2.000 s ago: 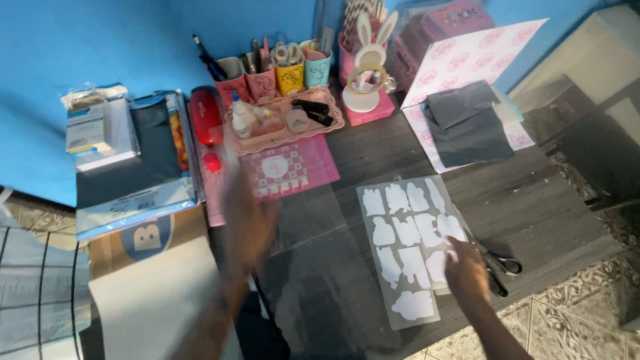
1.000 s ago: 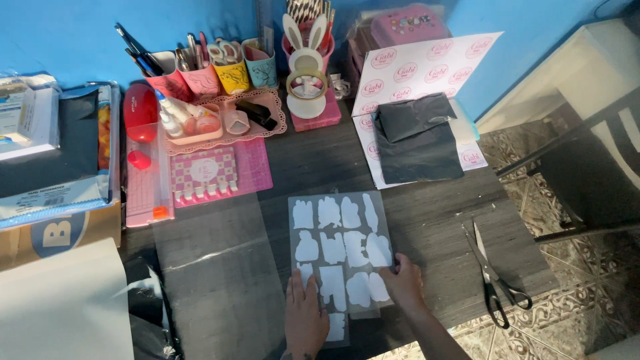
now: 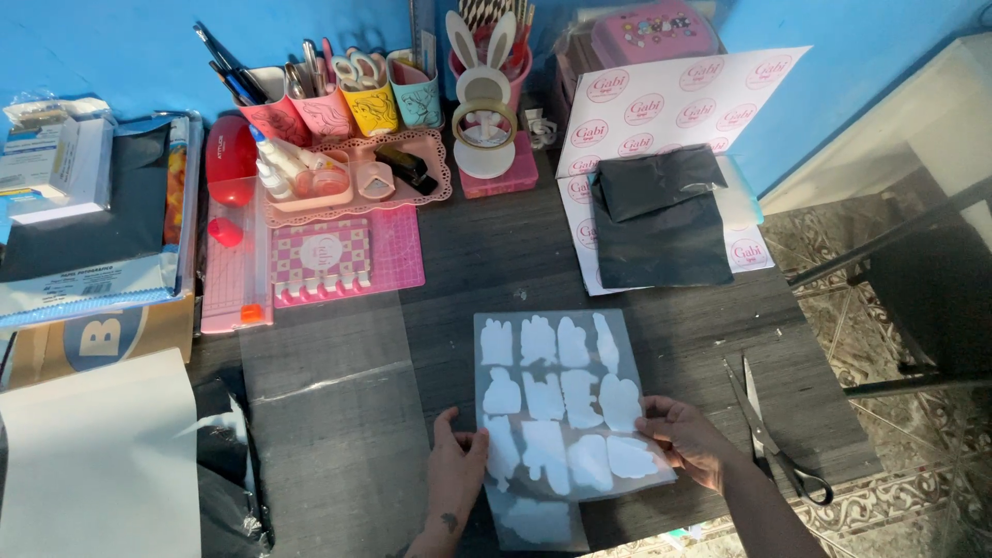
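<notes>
A clear plastic sheet (image 3: 535, 411) bearing rows of white cut-out shapes lies over the dark tabletop near its front edge. Below its lower edge a second clear piece (image 3: 542, 523) with one more white shape sticks out. My right hand (image 3: 686, 438) pinches the sheet's right edge between thumb and fingers. At the left edge my left hand (image 3: 457, 461) has its fingertips close to or on the sheet, thumb and fingers apart; whether it grips cannot be made out. Scissors with black handles (image 3: 775, 442) lie partly spread to the right.
A large transparent sheet (image 3: 333, 434) lies to the left, beside white paper (image 3: 101, 457). Behind are a pink paper trimmer (image 3: 232, 279), a ring-bound notebook (image 3: 322, 252), a pink tray (image 3: 434, 182), pen cups (image 3: 372, 108) and black folded material (image 3: 663, 232) on printed card.
My left hand has moved off the white shapes to the sheet's left edge. The sheet's lower right part now overhangs the smaller clear piece differently, and my right hand stays at its right edge.
</notes>
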